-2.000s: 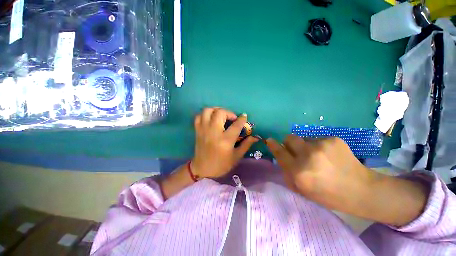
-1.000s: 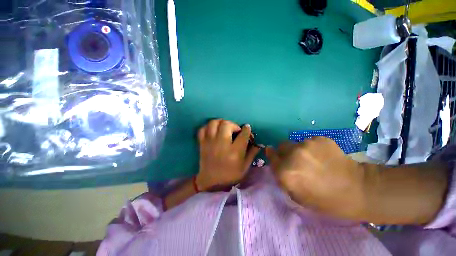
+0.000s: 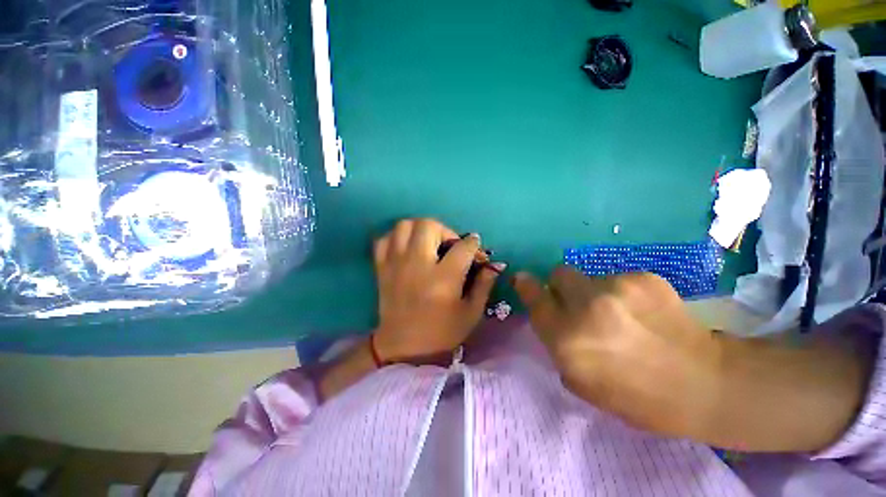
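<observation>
My left hand (image 3: 420, 286) holds a small dark and copper-toned watch case (image 3: 480, 258) at the front edge of the green mat, mostly hidden by the fingers. My right hand (image 3: 617, 335) is closed just to the right of it. A thin dark tool shaft (image 3: 500, 271), likely a screwdriver, shows between the right fingertips and the case; its handle is hidden in the hand. A small silvery-white cluster (image 3: 500, 311) lies just below the fingertips.
Clear trays (image 3: 262, 194) with blue-violet discs are at left. A white stick (image 3: 327, 107) lies beside them. A black watch case (image 3: 608, 62) lies at the back. A blue dotted strip (image 3: 646, 264), white scrap (image 3: 740, 204), white bottle (image 3: 746, 41) and whitish film (image 3: 789, 146) are at right.
The camera view has shifted slightly. Both hands stay together at the case, with only small movement of the right hand; nothing has been let go.
</observation>
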